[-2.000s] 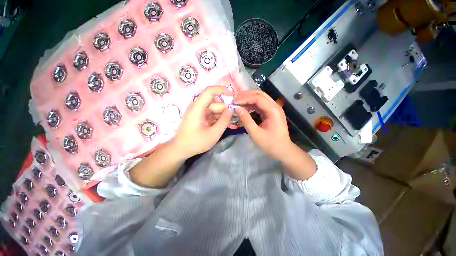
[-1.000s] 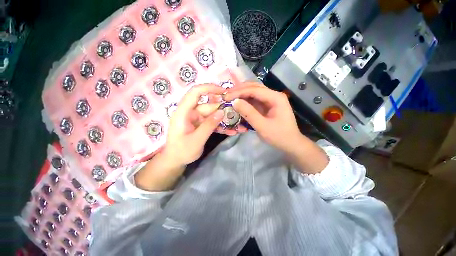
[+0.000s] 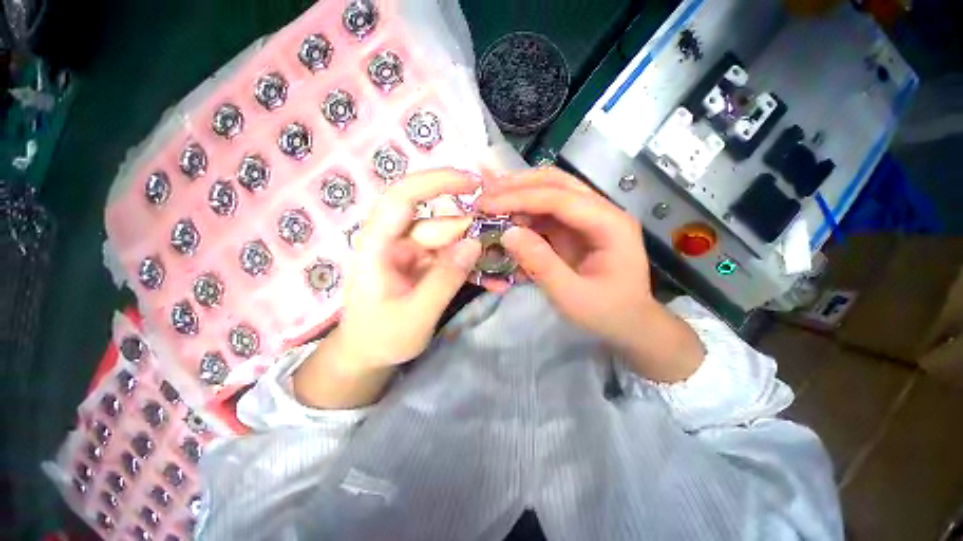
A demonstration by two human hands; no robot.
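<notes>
A round silver metal housing [image 3: 494, 257] with a ring-shaped centre is held between both hands, in front of my chest. My left hand [image 3: 407, 269] grips its left side with thumb and fingers. My right hand [image 3: 581, 254] has its thumb and fingertips on its upper right side. The fingers hide parts of the rim, and I cannot tell whether a tiny piece is between the fingertips. The pink foam parts tray [image 3: 348, 230] lies to the left, partly under my left hand, with housings in its pockets.
A round tub of dark pieces [image 3: 524, 82] stands beyond my hands. A second pink tray [image 3: 125, 449] lies lower left. The press [image 3: 634, 137], with a black and white fixture [image 3: 744, 106] and red-orange knob [image 3: 694, 241], is at right. Cartons [image 3: 898, 359] lie lower right.
The hands have come slightly apart around the housing, which now shows more between them than two seconds ago. The trays and press have shifted a little in the view.
</notes>
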